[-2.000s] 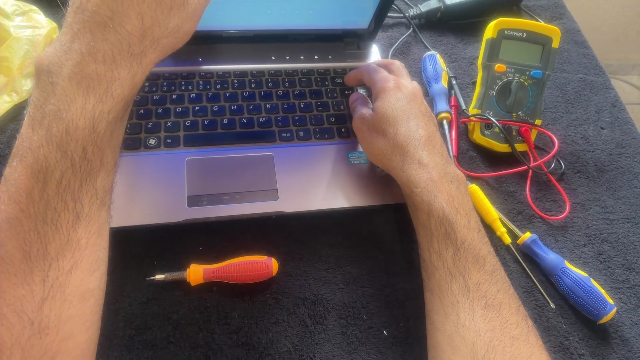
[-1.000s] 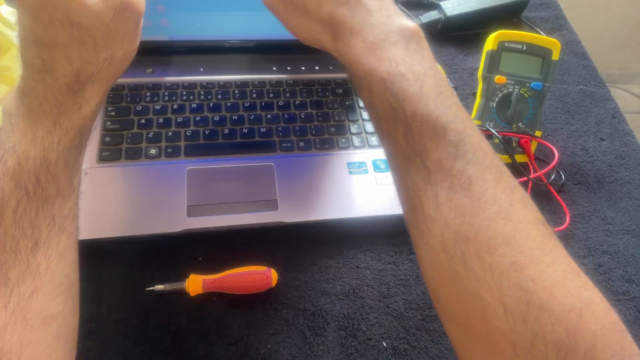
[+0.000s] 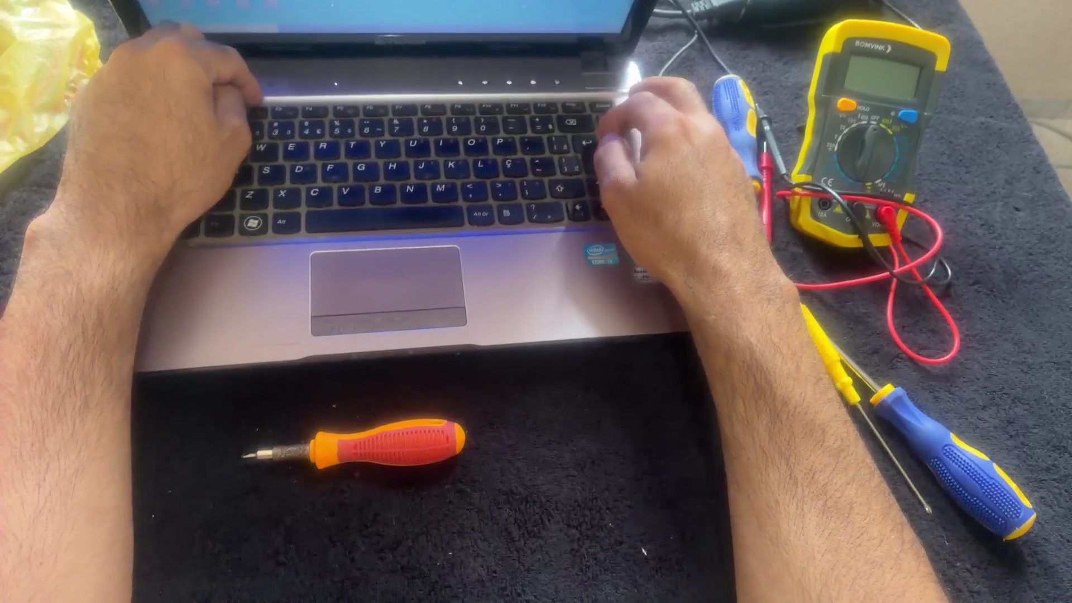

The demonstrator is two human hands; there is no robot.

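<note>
An open laptop [image 3: 536, 289] with a lit screen [image 3: 385, 15] lies on a dark cloth. My left hand [image 3: 163, 126] rests over the left end of its keyboard [image 3: 385, 172], fingers bent toward the upper left corner. Over the right end of the keyboard is my right hand [image 3: 670, 167], its fingers curled; whether something is between them cannot be told. Below the touchpad [image 3: 387, 291], an orange and red screwdriver [image 3: 389, 444] lies with its tip to the left, apart from both hands.
Right of the laptop lie a yellow multimeter [image 3: 871, 126] with red and black leads, a blue screwdriver [image 3: 737, 121], another blue screwdriver [image 3: 955, 465] and a thin yellow-handled screwdriver [image 3: 833, 360]. A yellow plastic bag [image 3: 42, 75] is at the upper left.
Both hands, raised by the screen one second ago, are down at the two ends of the keyboard. The orange and red screwdriver lies as before.
</note>
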